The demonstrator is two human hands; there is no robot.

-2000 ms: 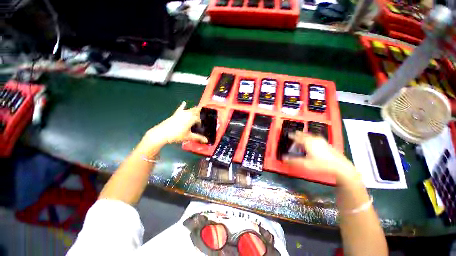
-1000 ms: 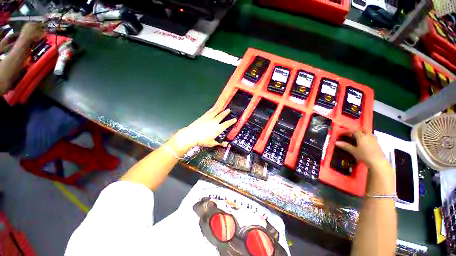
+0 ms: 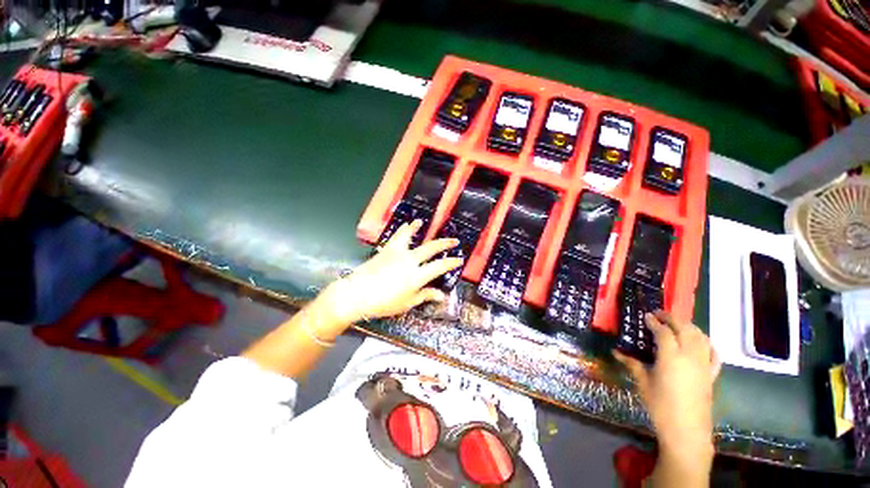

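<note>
A red-orange phone tray [image 3: 695,205] lies in front of me. Its near row holds several open black flip phones [image 3: 525,227] with dark upper halves and keypads hanging over the near rim. The far row holds closed phones [image 3: 665,159], most with a white label and gold mark. My left hand [image 3: 396,274] rests with spread fingers on the keypads of the leftmost open phones. My right hand [image 3: 677,367] has thumb and fingers around the lower end of the rightmost open phone [image 3: 641,286]. Small batteries [image 3: 472,315] lie partly hidden at the bench's near edge.
A smartphone [image 3: 769,305] lies on white paper at right, beside a round fan [image 3: 844,233]. Another red tray [image 3: 29,133] and a white-and-red object [image 3: 76,124] are at left. A computer mouse [image 3: 197,29] is at the back left. A red stool [image 3: 129,315] stands below the bench.
The rightmost phone is now open, and my right hand has moved down to its keypad end. My left hand has shifted onto the left keypads. The other person's arm at left is gone from view.
</note>
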